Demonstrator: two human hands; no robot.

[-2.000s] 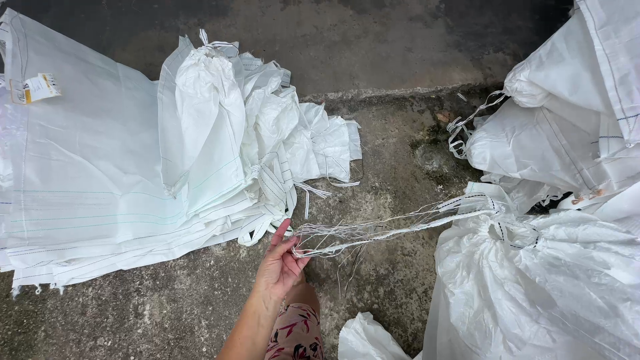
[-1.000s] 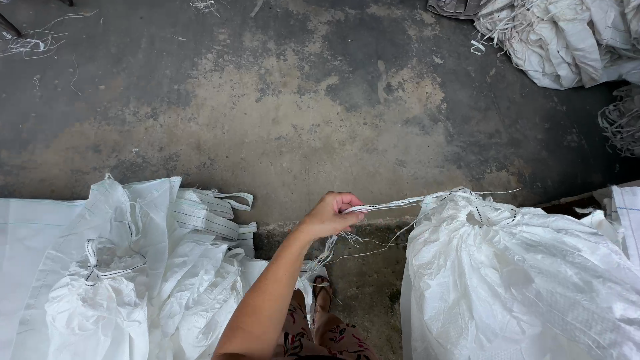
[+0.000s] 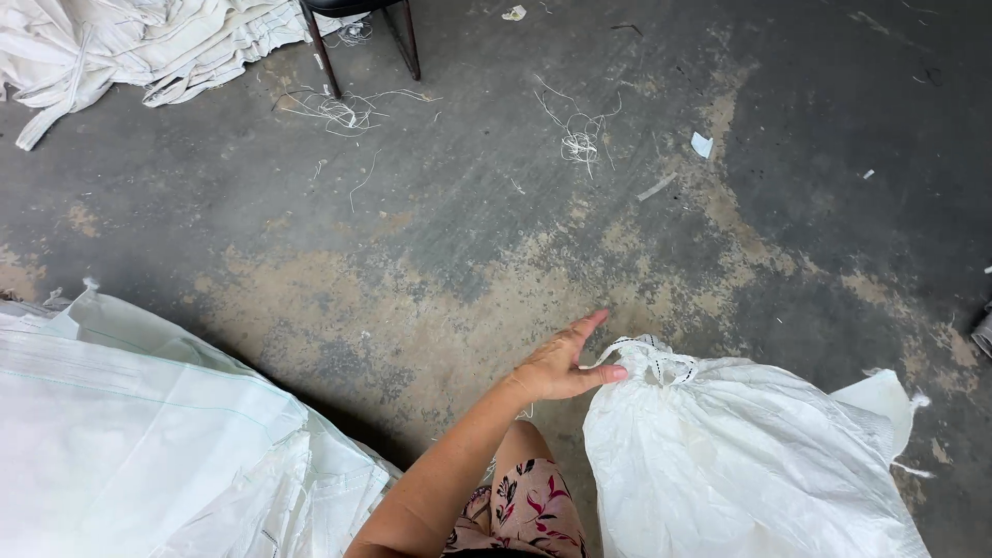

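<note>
My left hand (image 3: 564, 360) reaches in from the bottom, its thumb and fingers spread apart and nothing gripped between them. Its thumb lies against or just beside the gathered neck of a stuffed white woven plastic sack (image 3: 721, 457) at the lower right. Around that neck runs a white tie strap (image 3: 678, 364) with dark stitching, looped near the thumb. My right hand is out of view. At the lower left lies a pile of flat white woven sacks (image 3: 155, 411) with thin green lines.
A dark metal chair leg (image 3: 322, 50) stands at the upper left, beside more white sacks (image 3: 139, 46). Tangled white threads (image 3: 580, 146) and paper scraps (image 3: 701, 145) lie on the stained concrete floor (image 3: 465, 209). My knee and patterned clothing (image 3: 535, 496) show below my arm.
My left hand has let go of the stitched strap and threads it held earlier, and its fingers have spread. The strap now lies looped at the sack's neck. The view has shifted.
</note>
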